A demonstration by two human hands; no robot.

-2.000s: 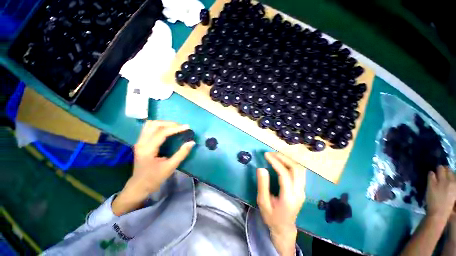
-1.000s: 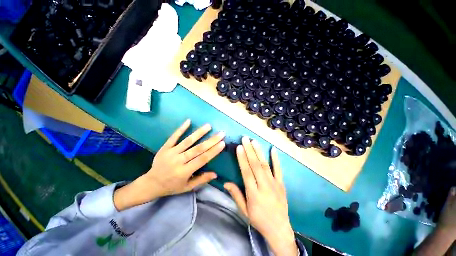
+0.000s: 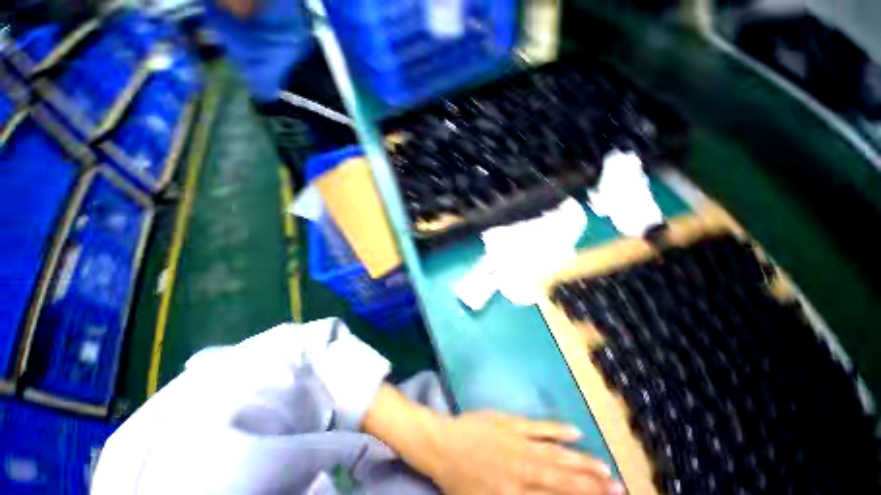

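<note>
My left hand (image 3: 517, 456) is low in the view, palm down over the green bench top near the edge of the cardboard sheet (image 3: 618, 430). Its fingers lie close together; what is under the palm is hidden. My right hand is out of the picture. Many glossy black round parts (image 3: 715, 367) stand in blurred rows on the cardboard sheet. The black parts tray (image 3: 454, 227), full of loose black parts, is at the upper middle. A white crumpled cloth (image 3: 536, 251) lies between tray and sheet, with a white bottle-like item (image 3: 475, 288) at its end.
A second white cloth (image 3: 628, 198) lies beside the tray. A blue crate (image 3: 425, 48) stands behind the tray. Another blue crate with a cardboard piece (image 3: 362, 215) is beside the bench. Several blue crates (image 3: 68, 280) stand on the floor at left. Part of a person in blue (image 3: 256, 48) shows at the top.
The view has swung left, bringing in the floor crates. My right hand, the plastic bag, the loose pads and the coworker's hand have left the picture. My left hand now appears low in the view.
</note>
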